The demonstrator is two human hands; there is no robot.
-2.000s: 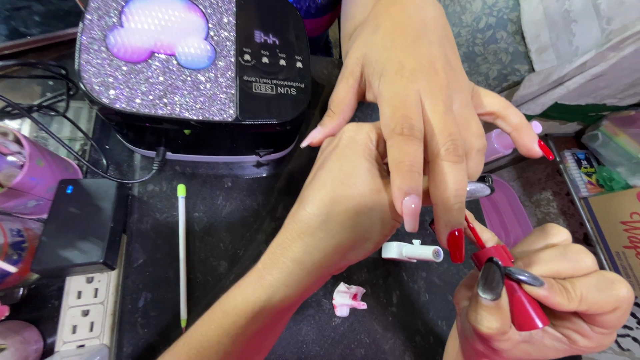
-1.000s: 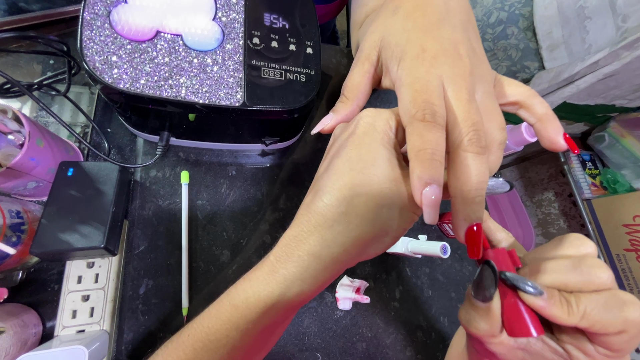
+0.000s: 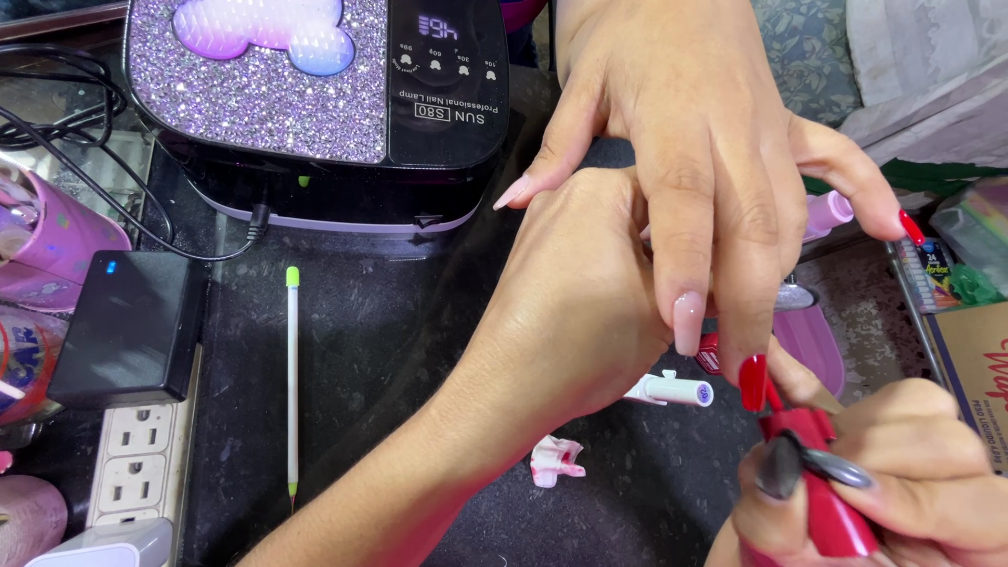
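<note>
My left hand (image 3: 583, 291) reaches up from the bottom and holds another person's hand (image 3: 701, 134) from beneath; my fingertips are hidden under it. That hand lies palm down with fingers spread; two nails are glossy red, the others in view pale pink. At the lower right my right hand (image 3: 874, 472), with dark grey nails, grips the red cap of a nail polish brush (image 3: 827, 488). The brush tip is beside the right edge of the red nail (image 3: 753, 383); whether they touch I cannot tell. A red bottle (image 3: 709, 353) shows partly behind the fingers.
A nail lamp (image 3: 315, 150) stands at the upper left, with a black adapter (image 3: 126, 327) and power strip (image 3: 138, 465) at left. A thin green-tipped nail brush (image 3: 292, 378), a stained crumpled wipe (image 3: 557, 461) and a white tube (image 3: 669, 390) lie on the dark tabletop (image 3: 378, 315).
The brush has moved from farther right of the red nail to close beside its edge. My left hand still holds the other person's hand. The view has shifted slightly.
</note>
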